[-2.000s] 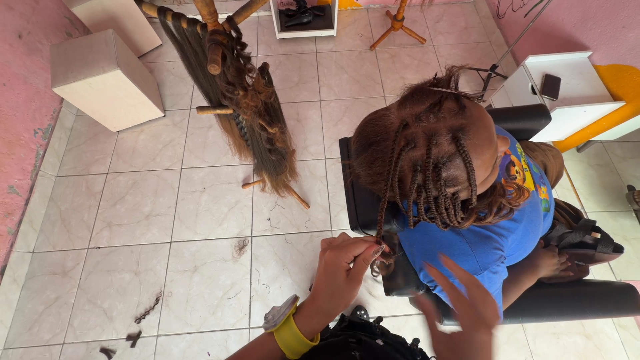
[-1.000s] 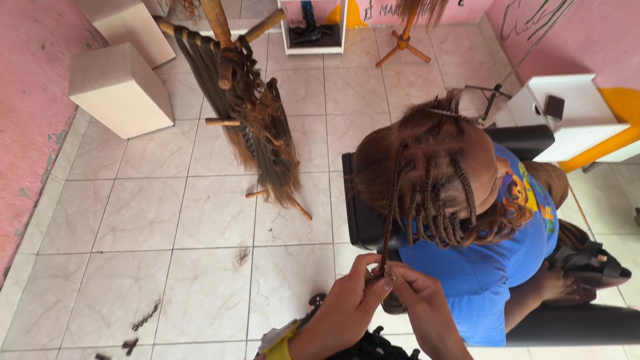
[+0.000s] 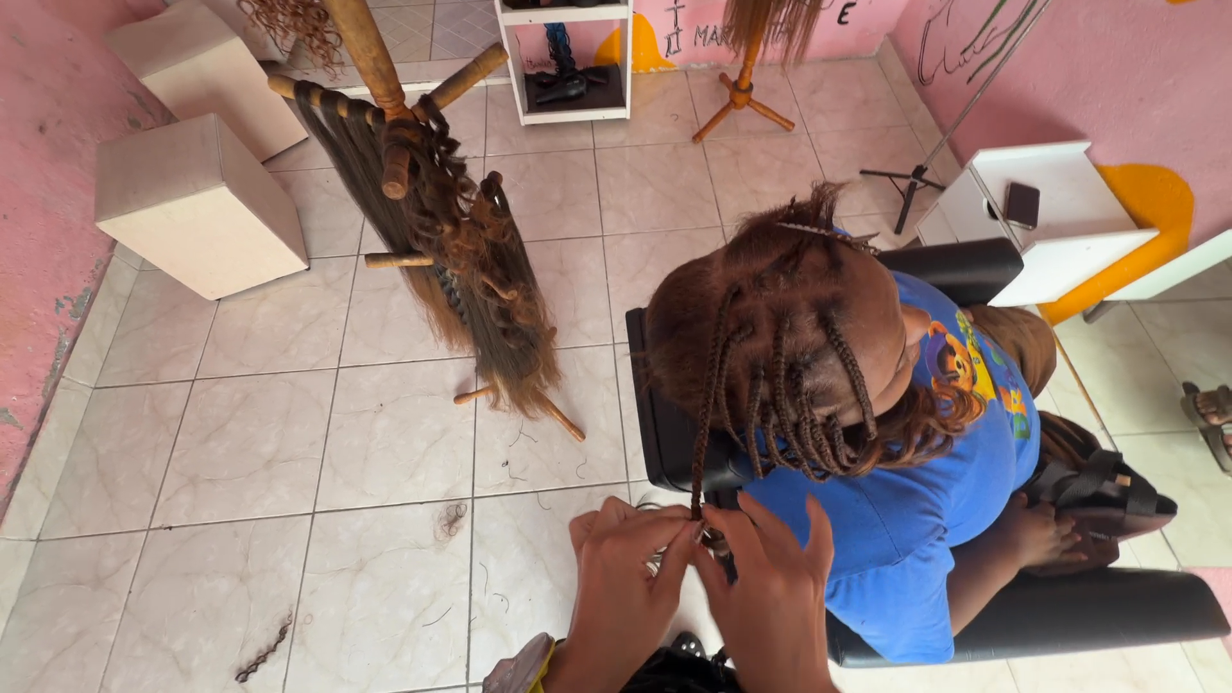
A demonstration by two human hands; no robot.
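My left hand (image 3: 630, 573) and my right hand (image 3: 770, 577) meet at the lower end of a long thin braid (image 3: 710, 414), and the fingertips of both pinch it. This braid hangs from the back of a seated person's head (image 3: 770, 327). Several shorter braids (image 3: 794, 414) lie beside it over the side of the head, and loose wavy hair falls toward the chest. A silver hair clip (image 3: 823, 231) holds hair near the hairline. The person wears a blue T-shirt (image 3: 885, 520). The exact hold of my fingers on the strands is partly hidden.
The person sits in a black salon chair (image 3: 1039, 611). A wooden rack (image 3: 371, 58) hung with hair extensions (image 3: 481, 279) stands at the left, near white boxes (image 3: 202, 212). A white shelf unit (image 3: 626, 87) is at the back. A phone (image 3: 1022, 205) lies on a white stand (image 3: 1049, 241).
Two seconds ago my right hand was apart from the braid, its fingers spread; one second ago it was at the braid's end beside my left hand, where both still are.
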